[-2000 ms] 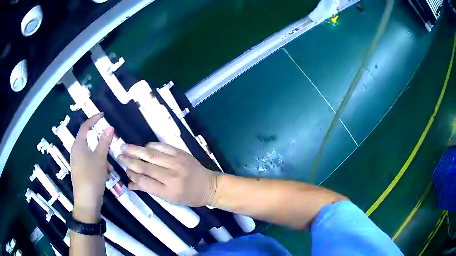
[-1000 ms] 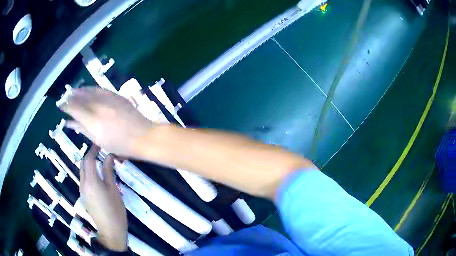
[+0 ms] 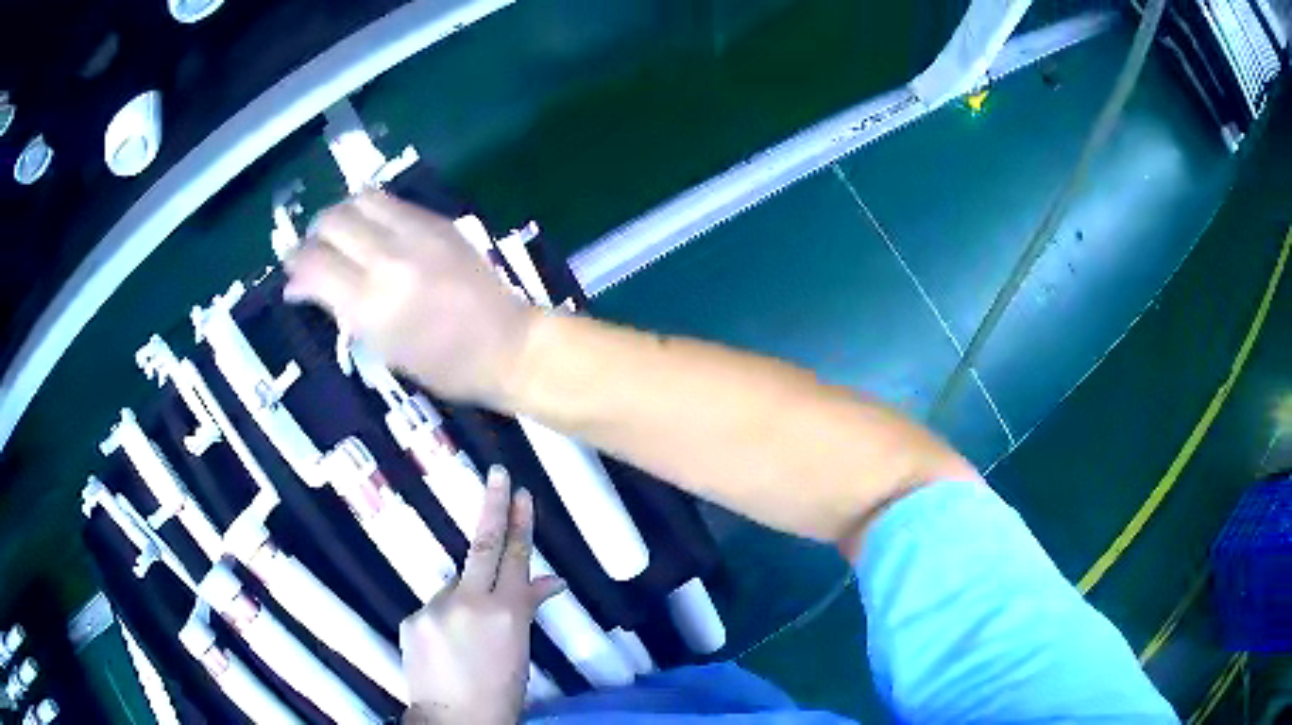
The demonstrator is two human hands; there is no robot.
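Observation:
Several long white handheld units with bent arms lie side by side in slots of a black foam tray point(image 3: 680, 531). My right hand point(image 3: 418, 305) reaches in from the right, blurred, over the upper arm of one white unit point(image 3: 454, 475) near the tray's back edge. Its fingers are bent and cover that part, so its grip is hidden. My left hand point(image 3: 475, 644) is below, palm down, with straight fingers and thumb spread on the handle of the same unit. A pink-red band shows where arm and handle meet on several units.
A curved pale rail point(image 3: 213, 170) runs behind the tray, with white round parts point(image 3: 135, 135) on a dark surface beyond it. Another rail point(image 3: 737, 198) runs to the upper right. A blue crate point(image 3: 1258, 545) stands at the far right. Small white parts lie at the lower left.
My right hand has moved from the unit's middle up to its arm end. My left hand has moved down and right onto the handle. The camera view has shifted slightly.

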